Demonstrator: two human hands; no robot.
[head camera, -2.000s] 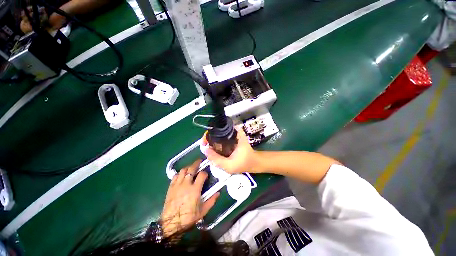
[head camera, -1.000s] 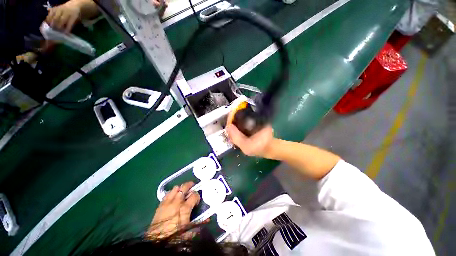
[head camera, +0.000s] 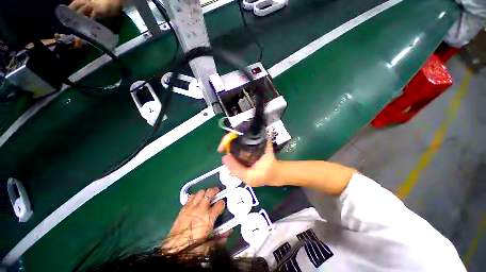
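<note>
My right hand (head camera: 258, 166) is closed around the black electric screwdriver (head camera: 249, 146), upright over the rounded end of the farthest housing; its tip is hidden. Three white plastic housings (head camera: 240, 201) lie side by side on the green surface, rounded ends toward the right. My left hand (head camera: 197, 220) lies flat with fingers on the housings' loops, partly covered by dark hair. The screw feeder (head camera: 244, 79) stands just beyond the screwdriver, with metallic screws (head camera: 242, 105) inside. Its pick-up plate (head camera: 280, 133) is partly hidden by the screwdriver.
Waiting housings lie beyond the white strip (head camera: 146, 106) and at the far left (head camera: 19, 201). A metal upright (head camera: 194, 42) stands behind the feeder, with black cords hanging across. Another person's hands (head camera: 98, 8) are at the upper left. Red stools (head camera: 415, 87) stand at the right.
My right hand has brought the screwdriver from the feeder's front back toward me, over the farthest housing. My left hand stays on the housings. The view has shifted slightly.
</note>
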